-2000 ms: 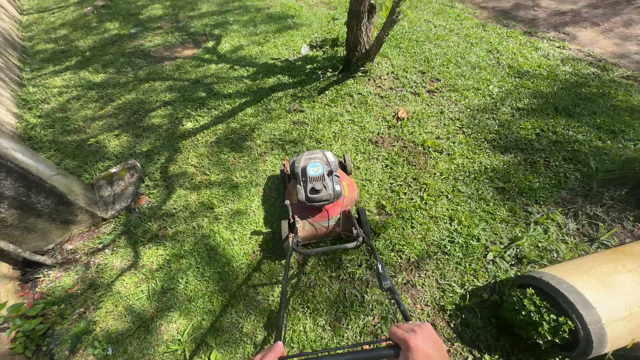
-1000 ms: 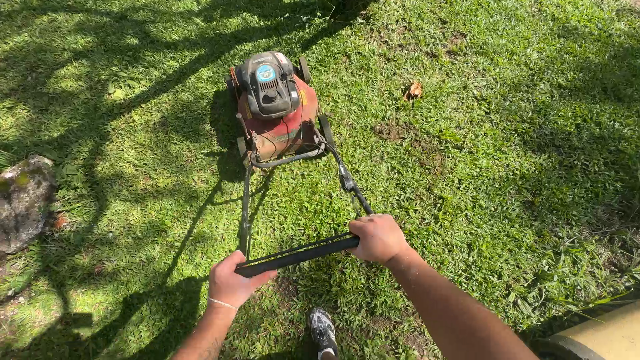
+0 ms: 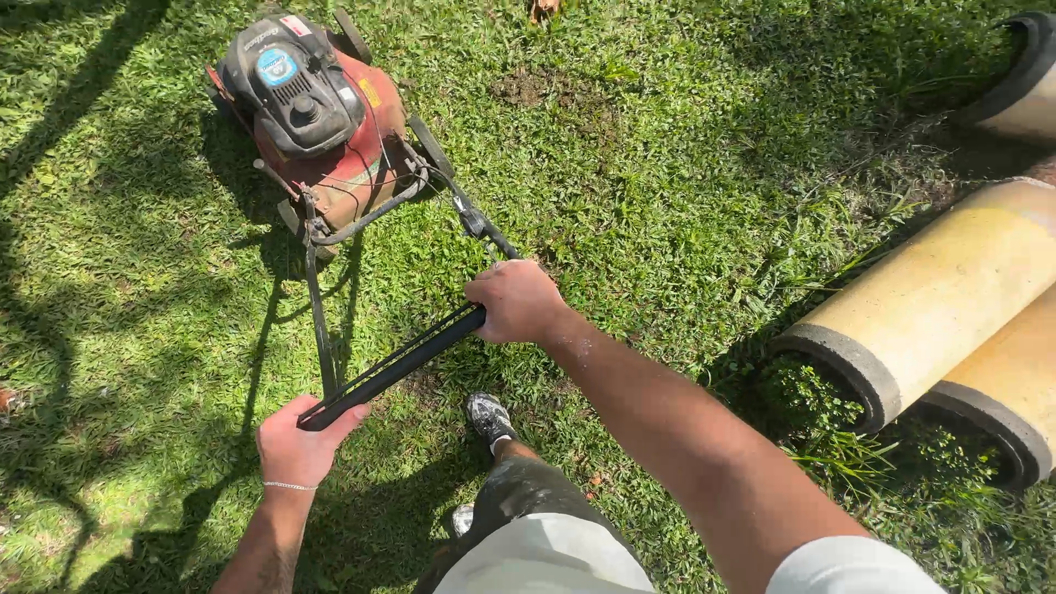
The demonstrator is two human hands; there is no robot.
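A red lawn mower (image 3: 363, 177) with a dark engine (image 3: 297, 91) stands on the grass at the upper left. Its two metal handle tubes run back to a black handlebar (image 3: 396, 367), which lies aslant across the view. My left hand (image 3: 301, 441), with a thin bracelet at the wrist, is around the bar's lower left end; the thumb lies along it. My right hand (image 3: 520, 301) grips the upper right end, where the right tube meets the bar. Part of the fingers of both hands is hidden beneath the bar.
Several large yellowish pipes (image 3: 949, 289) with dark rims lie on the right, with weeds (image 3: 808, 404) at their openings. My shoe (image 3: 489, 417) is on the grass just behind the handlebar. A bare soil patch (image 3: 528, 87) and a brown leaf (image 3: 543, 8) are ahead.
The handlebar has turned aslant, and the mower now points toward the upper left. Both hands remain on the bar. The view has swung down and right, showing more pipes.
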